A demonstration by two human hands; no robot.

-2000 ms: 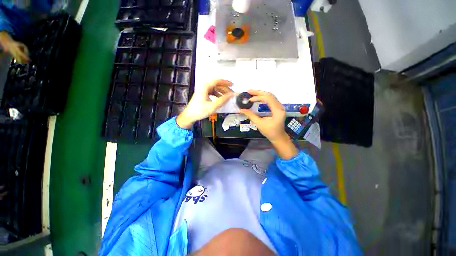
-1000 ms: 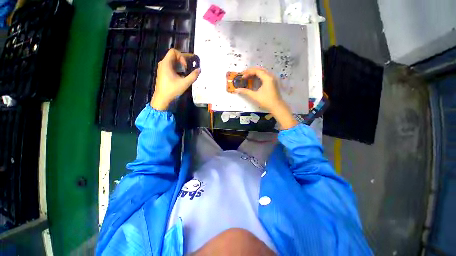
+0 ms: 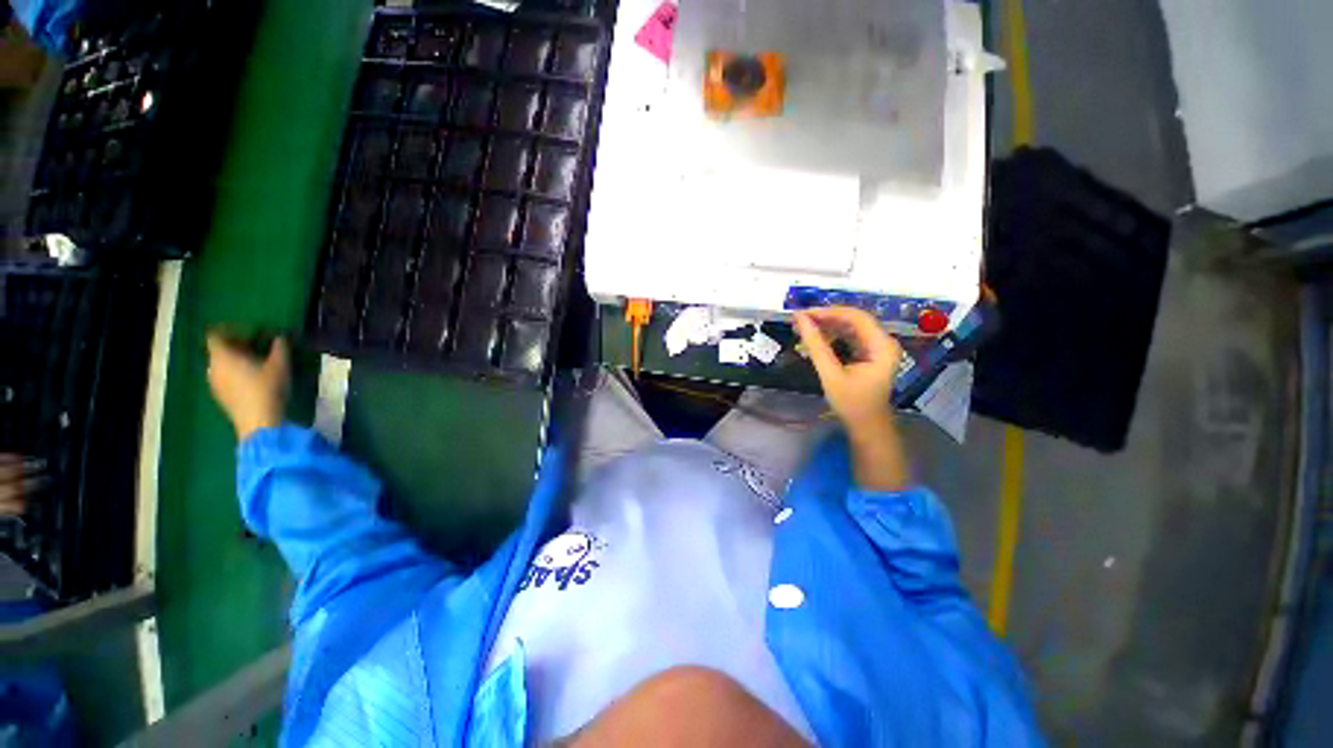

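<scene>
My left hand (image 3: 249, 383) is out over the green conveyor belt (image 3: 219, 541). It is blurred, with thumb and fingers apart; a dark spot shows between them, and I cannot tell if it is a part. My right hand (image 3: 855, 363) is at the machine's front edge, fingers bent, and I cannot tell whether it holds anything. The orange fixture (image 3: 721, 100) sits on the grey base plate (image 3: 863, 102), with a round dark centre (image 3: 746, 76). I cannot tell whether that is a seated part. Neither hand touches the fixture.
A black blister tray (image 3: 453, 219) lies left of the white machine base (image 3: 665, 219). A red button (image 3: 933, 319) and blue-labelled strip (image 3: 819, 298) line its front. White pieces (image 3: 734, 351) and an orange connector (image 3: 639, 311) are below. A pink tag (image 3: 658, 32) lies beside the plate.
My left hand has moved from beside the machine, where it held a black part, down-left over the conveyor. My right hand has left the fixture and come back to the machine's front edge.
</scene>
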